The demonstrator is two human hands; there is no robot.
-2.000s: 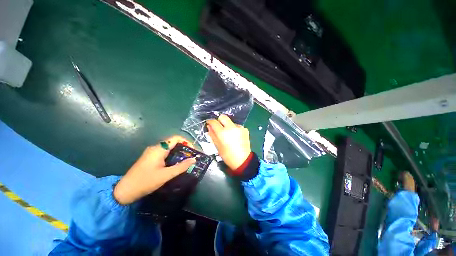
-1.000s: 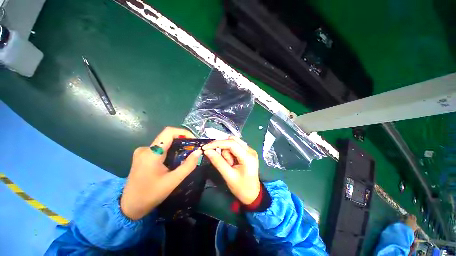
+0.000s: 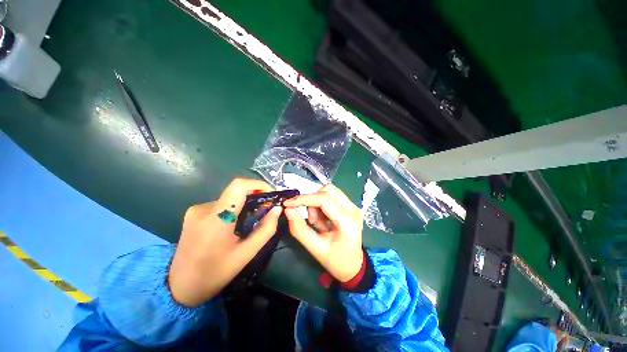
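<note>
An open smartphone half-assembly (image 3: 256, 209), black with small orange parts, is tilted in my left hand (image 3: 214, 240). My left thumb lies over its inner side. My right hand (image 3: 328, 232) is at the phone's upper right end, thumb and forefinger pinched together at its edge. Whether a tiny piece is between these fingertips cannot be made out. A red and black band (image 3: 355, 273) is on my right wrist. A clear plastic bag with dark contents (image 3: 307, 135) lies just beyond my hands, with a white sheet (image 3: 297, 180) at its near end.
Dark tweezers (image 3: 137, 113) lie at left. A whitish bottle (image 3: 29, 63) stands far left. A second clear bag (image 3: 397, 199) lies near the white post (image 3: 529, 146). A long black tray (image 3: 479, 275) holds a phone at right. More black trays (image 3: 392, 62) lie beyond the chipped rail (image 3: 254, 48). Another person's sleeve (image 3: 535, 338) shows lower right.
My right hand has moved from the left plastic bag back to the phone's upper end. The phone is now tilted more steeply. The other person's arm at right has moved lower.
</note>
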